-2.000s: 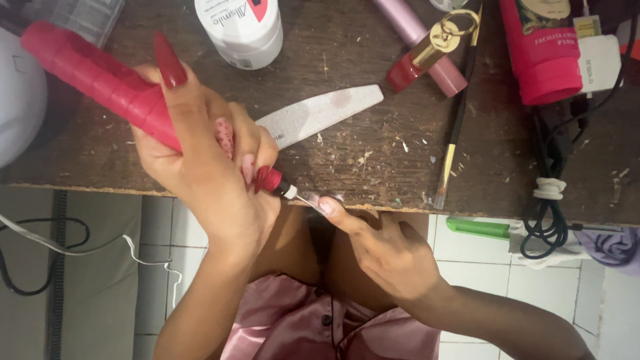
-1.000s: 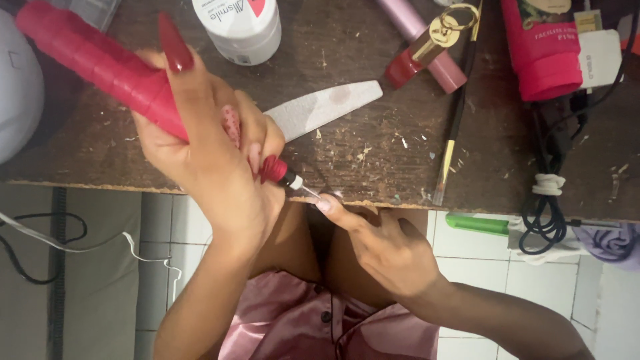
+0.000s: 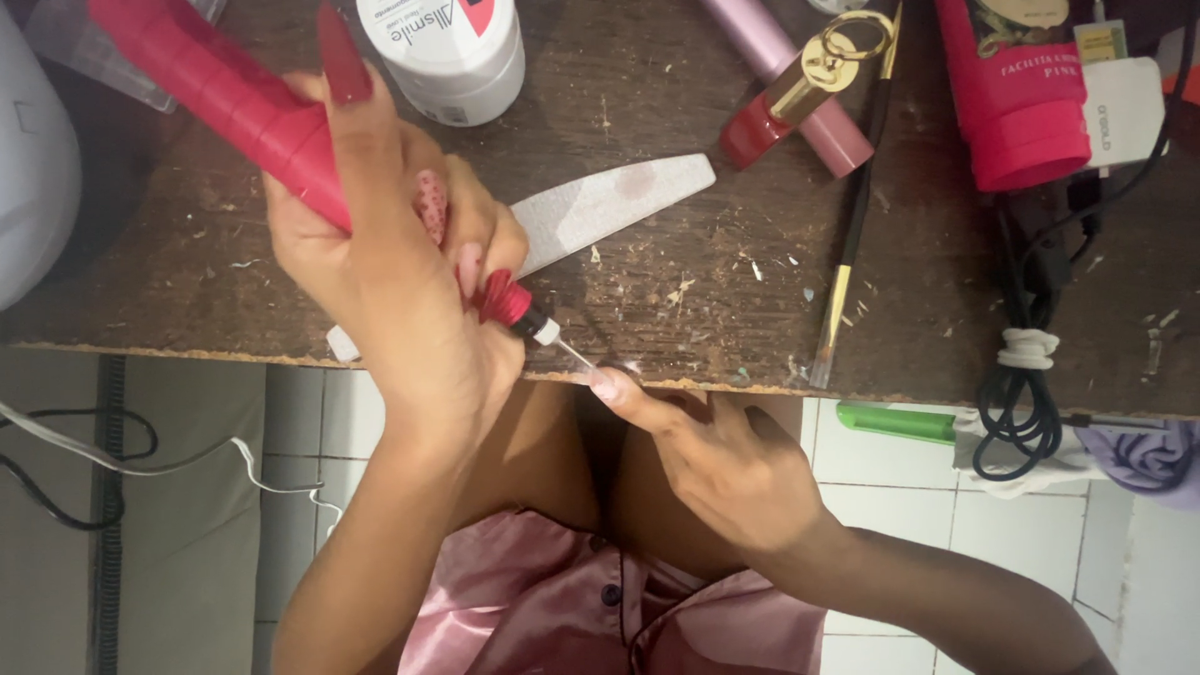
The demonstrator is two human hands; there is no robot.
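My left hand [image 3: 394, 244] is closed around a pink-wrapped electric nail drill [image 3: 234, 103], whose narrow metal bit [image 3: 574, 355] points down and right from below the fist. At the table's front edge, the bit's end meets or nearly meets a fingernail of my right hand [image 3: 731, 459]. That finger is stretched out and the others are curled; nothing shows inside this hand. A pale nail file [image 3: 619, 202] lies on the wood behind the drill tip, partly hidden by my left hand. Long red and patterned nails show on my left hand.
On the wooden table [image 3: 637, 300] are a white jar [image 3: 459, 66], a red polish bottle [image 3: 755, 127] against a pink tube [image 3: 839, 141], a thin brush [image 3: 853, 234], a bright pink bottle [image 3: 1027, 141] and a bundled black cable [image 3: 1022, 403]. A green handle [image 3: 895, 424] shows beyond the edge.
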